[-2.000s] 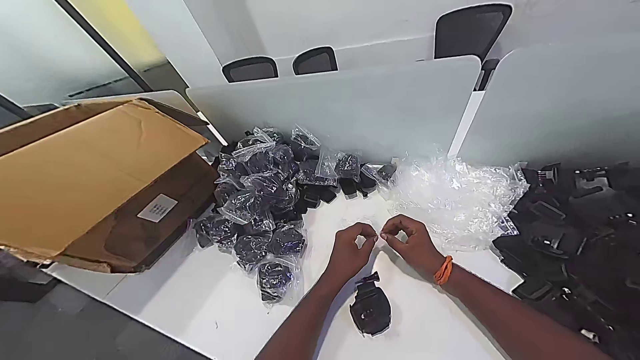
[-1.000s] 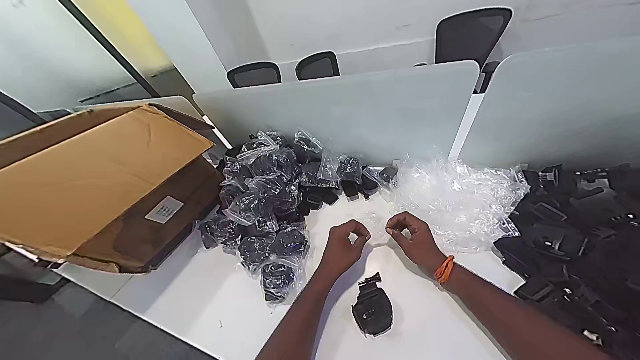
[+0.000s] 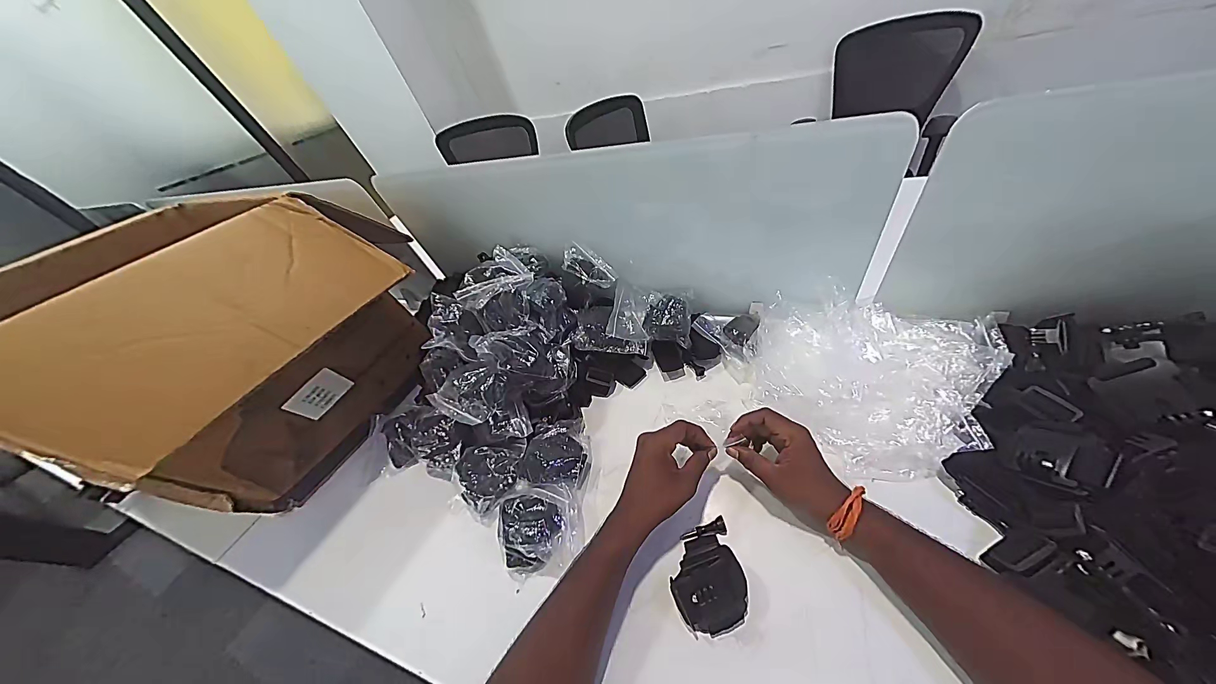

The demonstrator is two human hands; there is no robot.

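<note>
My left hand (image 3: 670, 470) and my right hand (image 3: 774, 456) are close together above the white table, each with thumb and fingertips pinched on a clear plastic bag (image 3: 708, 413), which is hard to make out against the table. An orange band circles my right wrist. Below the hands, between my forearms, a black plastic mount (image 3: 710, 591) with a thumbscrew at its top lies on the table. Beyond my right hand is a heap of clear plastic bags (image 3: 874, 389). To the left is a pile of bagged black mounts (image 3: 518, 361).
An open cardboard box (image 3: 199, 342) with a label stands at the left. Many loose black mounts (image 3: 1092, 456) are heaped at the right. A frosted partition (image 3: 655, 218) runs along the back of the white table (image 3: 370, 579), with mesh chairs (image 3: 902, 66) behind it.
My hands stay pinched above the black mount, with only small shifts of the fingers. The mount and the piles have not plainly moved.
</note>
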